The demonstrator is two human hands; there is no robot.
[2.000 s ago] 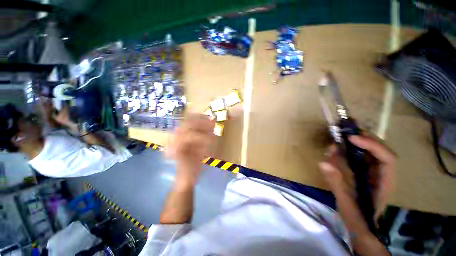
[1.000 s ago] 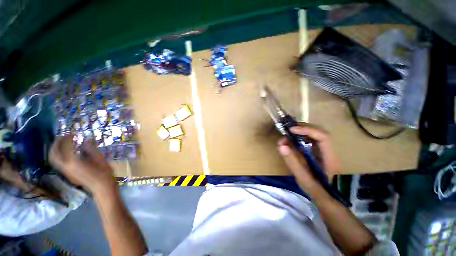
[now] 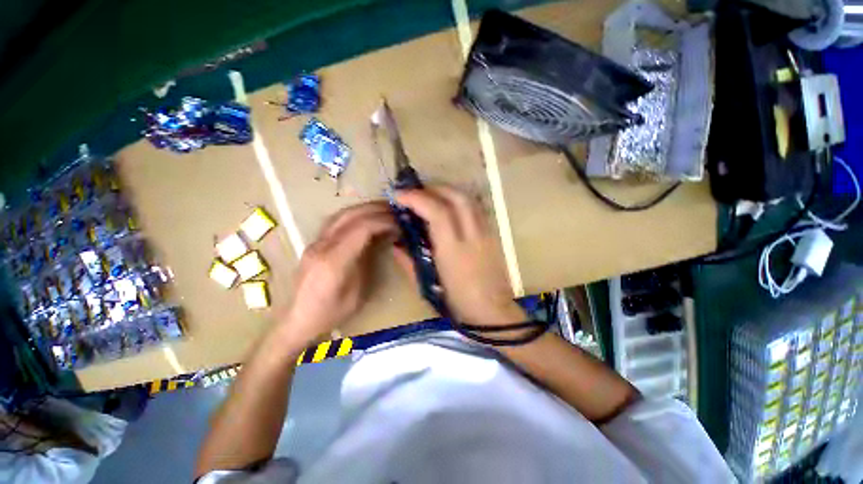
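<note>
My right hand (image 3: 459, 250) holds the black handle of a soldering iron (image 3: 413, 236), its metal tip pointing up and away over the cardboard. My left hand (image 3: 339, 269) is beside the handle, fingertips close to it; whether it touches the iron or holds something small is hidden. A blue circuit board (image 3: 325, 146) lies just left of the tip, with another blue piece (image 3: 303, 95) behind it. A tangled pile of boards (image 3: 194, 125) lies farther left. Several white batteries with yellow edges (image 3: 248, 264) lie left of my left hand.
A crowded assembly tray (image 3: 99, 274) is at left. A black fume fan (image 3: 539, 85) and grey box of silvery scraps (image 3: 658, 113) stand at back right. A battery tray stack (image 3: 795, 378) and parts bin (image 3: 653, 331) are at lower right. A person's white sleeve (image 3: 71, 440) shows lower left.
The view has shifted right. My left hand has moved from over the assembly tray to beside my right hand. My right hand still holds the iron, now turned more upright in the picture.
</note>
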